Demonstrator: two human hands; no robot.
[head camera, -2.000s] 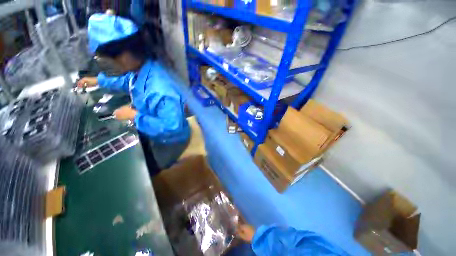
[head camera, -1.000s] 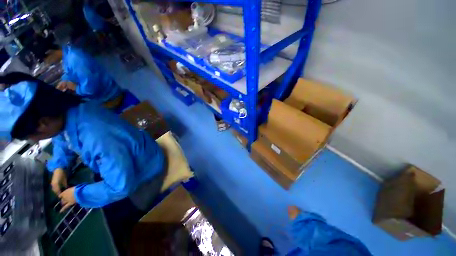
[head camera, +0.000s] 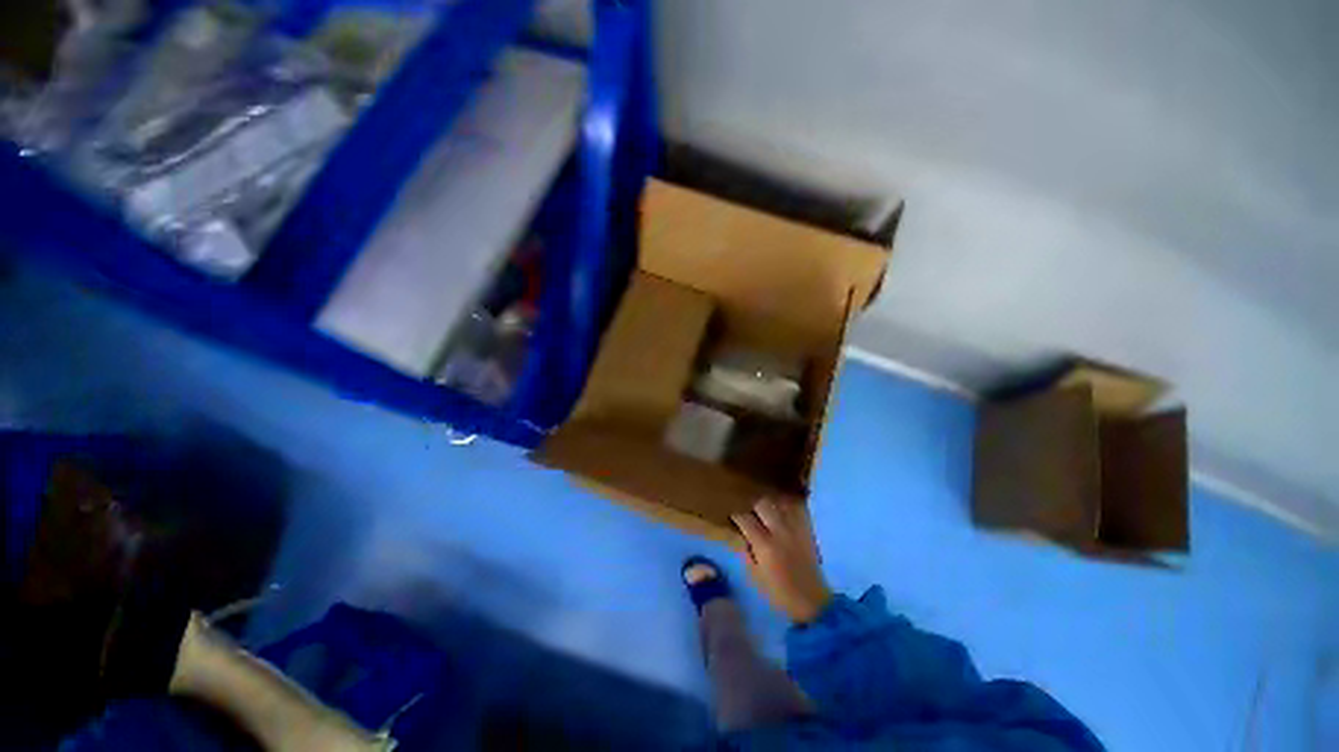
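An open brown cardboard carton (head camera: 764, 265) stands on the floor beside the blue shelf, its flaps folded out. Inside it lie a few pale blocky items (head camera: 749, 388), too blurred to name. My right hand (head camera: 783, 555) is at the carton's near right corner, its fingers over the edge of the near flap. My left hand is not in view.
The blue shelf (head camera: 599, 191) with clear plastic items (head camera: 206, 169) is at upper left. A second open carton (head camera: 1035, 458) stands by the wall on the right. A sandalled foot (head camera: 705, 576) is below the carton. A pale seat cover is at lower left.
The view has swung right and down, away from the green bench and the seated workers, to the cartons. My right hand has come from hanging free to the carton's flap, now open.
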